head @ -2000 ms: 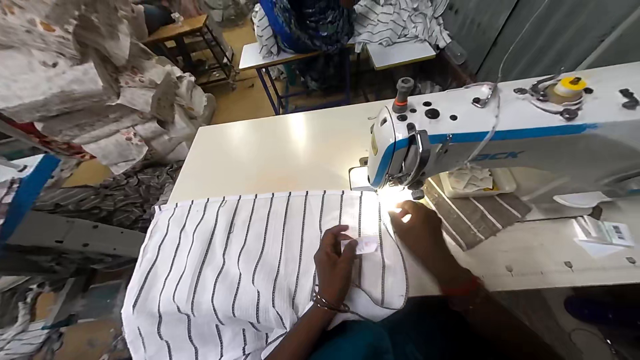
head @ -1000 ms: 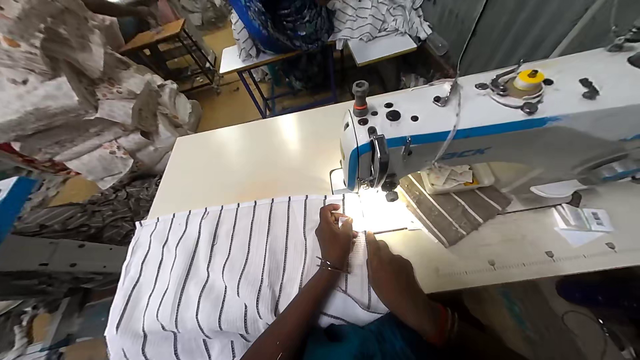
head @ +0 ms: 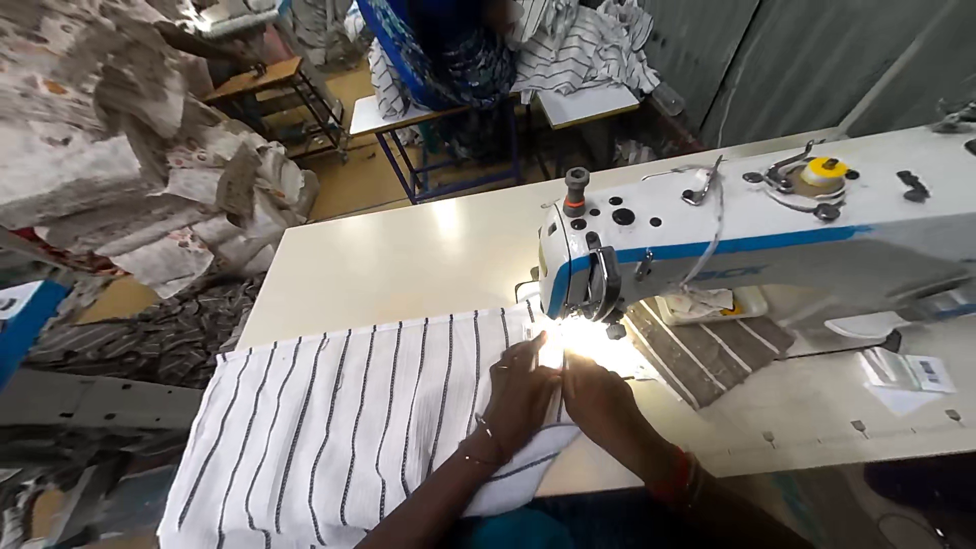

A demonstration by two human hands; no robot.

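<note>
White fabric with black stripes (head: 366,412) spreads over the left part of the sewing table and hangs past its front edge. Its right end lies under the lit needle area of a white and blue Jack sewing machine (head: 709,252). My left hand (head: 522,393) rests on the fabric just left of the needle, fingers bent. Close beside it, my right hand (head: 598,396) pinches the fabric's edge, its fingertips near the presser foot. Glare hides the needle and foot. The small white label seen earlier cannot be made out clearly.
Brown striped cloth (head: 705,354) lies under the machine arm, beside a small plastic tray (head: 751,303). A clear packet (head: 907,371) sits to the right. Behind the table (head: 358,263), a person in blue (head: 465,53) is near piled striped cloth (head: 583,49). Fabric bundles (head: 91,168) are heaped at left.
Two seconds ago my left hand held a small white label, farther from the needle. It has moved up to the needle area, and my right hand now lies close beside it.
</note>
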